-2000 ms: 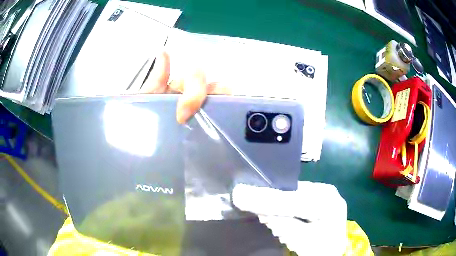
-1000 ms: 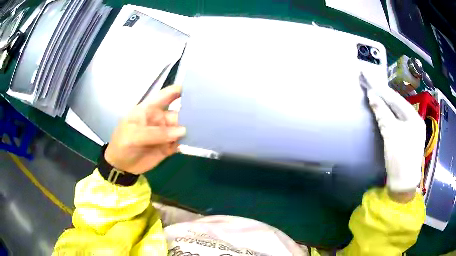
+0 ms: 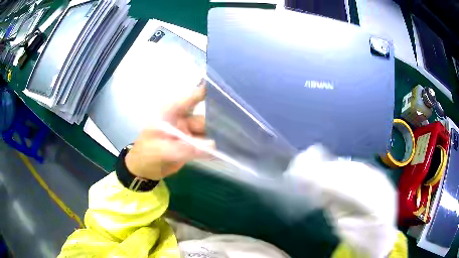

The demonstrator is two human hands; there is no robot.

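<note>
A grey-blue tablet back cover [image 3: 302,95] with an ADVAN logo and a dark camera block at its upper right is held up in front of me. My left hand [image 3: 168,143], bare with a black wristband, grips its left edge. A clear film [image 3: 251,136] shows as diagonal glare lines across the cover's lower left and is blurred below it. My right hand [image 3: 347,191], in a white glove, is blurred at the cover's lower edge; the film runs up to its fingers. Its fingertips are unclear, so I cannot tell what it holds.
A stack of housings with white sheets [image 3: 75,55] stands at the upper left. Another housing [image 3: 136,90] lies beside it. At the right are a yellow tape roll [image 3: 408,143], a red tape dispenser [image 3: 420,171], a small bottle [image 3: 417,106] and another housing [image 3: 445,201].
The cover's face now shows its ADVAN logo and diagonal film glare. My gloved hand has moved from the cover's right edge down and left to its lower edge. The surroundings have shifted in view.
</note>
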